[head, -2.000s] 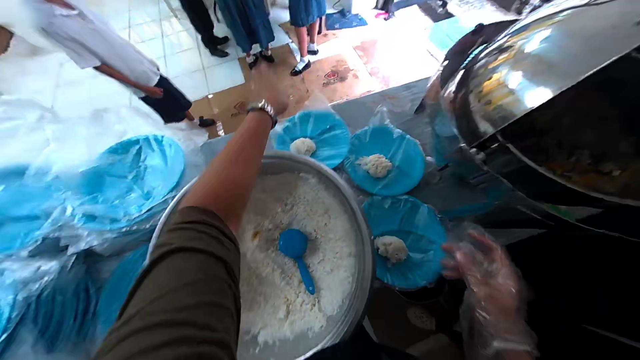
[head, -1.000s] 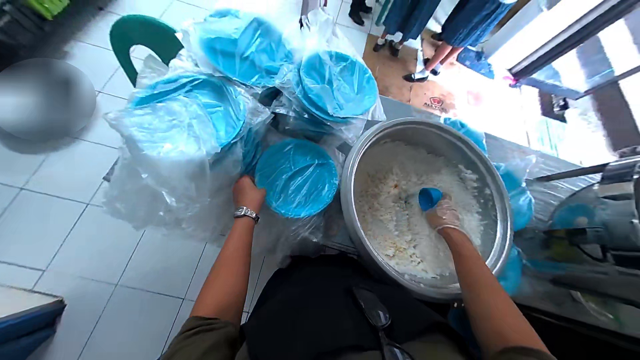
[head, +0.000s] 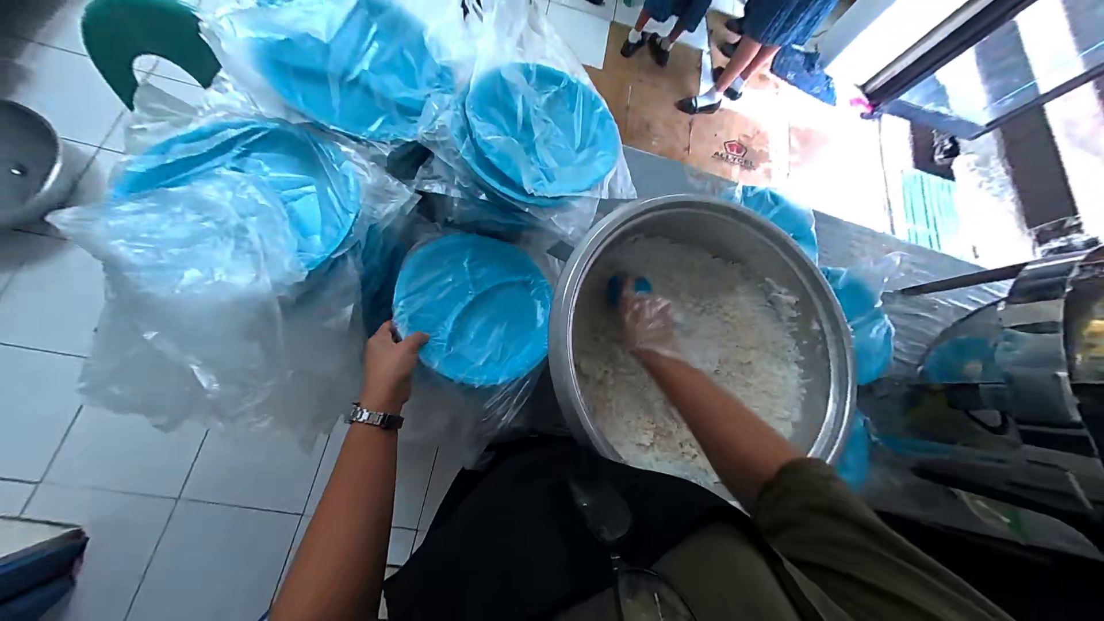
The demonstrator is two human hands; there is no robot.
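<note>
My left hand (head: 393,366), bare and with a metal watch at the wrist, pinches the left edge of a blue plastic plate (head: 474,310) covered in clear plastic. To the right of that plate stands a wide metal pot (head: 838,379) of cooked white rice (head: 716,371). Inside it, my right hand (head: 647,319), in a clear plastic glove, grips a blue scoop (head: 628,286) near the pot's left wall. The fingers partly hide the scoop.
Stacks of plastic-wrapped blue plates (head: 543,129) lie behind and left. More wrapped blue plates (head: 854,302) show past the pot's right rim, beside a shiny metal vessel (head: 992,362). Another metal pot (head: 26,164) is at far left. People's legs (head: 750,60) are beyond the counter (head: 664,172).
The blue scoop lay loose on the rice two seconds ago; my right hand now holds it and has moved left inside the pot. My left hand has come to the wrapped plate.
</note>
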